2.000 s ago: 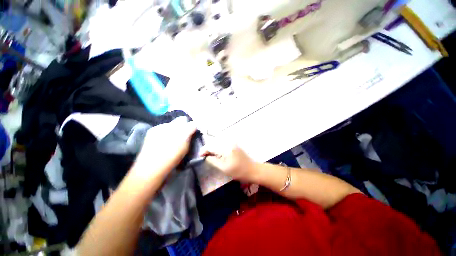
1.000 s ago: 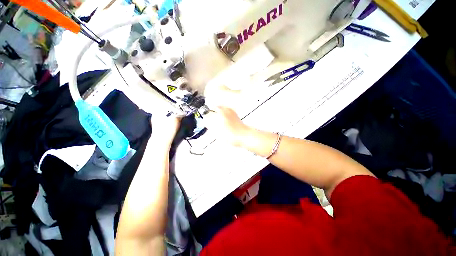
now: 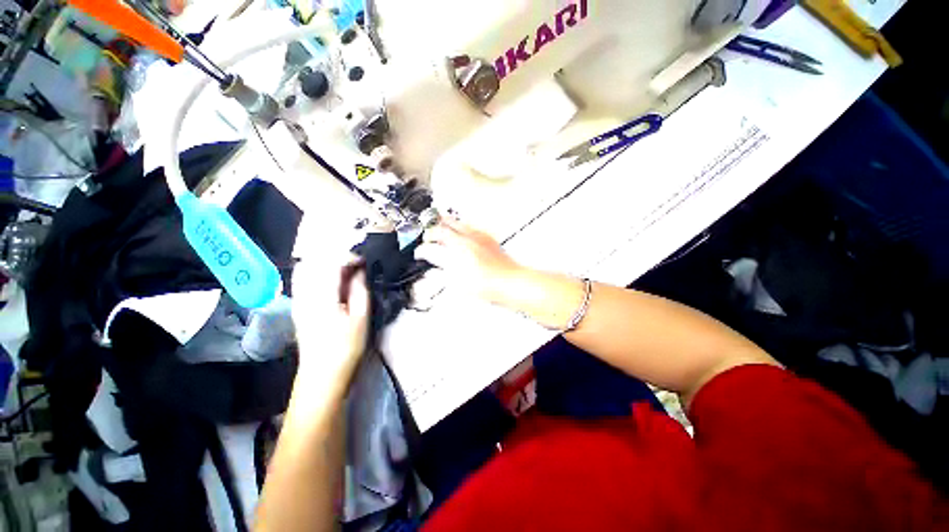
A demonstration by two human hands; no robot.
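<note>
A black garment panel (image 3: pixel 387 272) lies at the needle area (image 3: pixel 409 208) of the white sewing machine (image 3: pixel 437 114), and cloth hangs from it over the table's front edge. My left hand (image 3: pixel 331 296) is at the panel's left side, its fingers bent against the cloth; whether it grips is unclear. My right hand (image 3: pixel 463 260) is just right of the presser foot, with its fingertips at the cloth's right edge. The fingertips are bright and blurred. A light grey panel (image 3: pixel 373 447) hangs below, beside my left forearm.
A light blue tag-shaped attachment (image 3: pixel 231 253) hangs left of the needle. A black cloth heap (image 3: pixel 135 239) fills the left. Dark snips (image 3: pixel 614 140) lie by the machine base; a second pair (image 3: pixel 772 52) and a yellow tool (image 3: pixel 848 31) lie further right. An orange-handled rod (image 3: pixel 130 26) stands upper left.
Since one second ago, my left hand has moved back from the needle and slightly left, showing more black cloth. My right hand remains beside the presser foot. Two seconds ago both hands were nearer the table's front edge.
</note>
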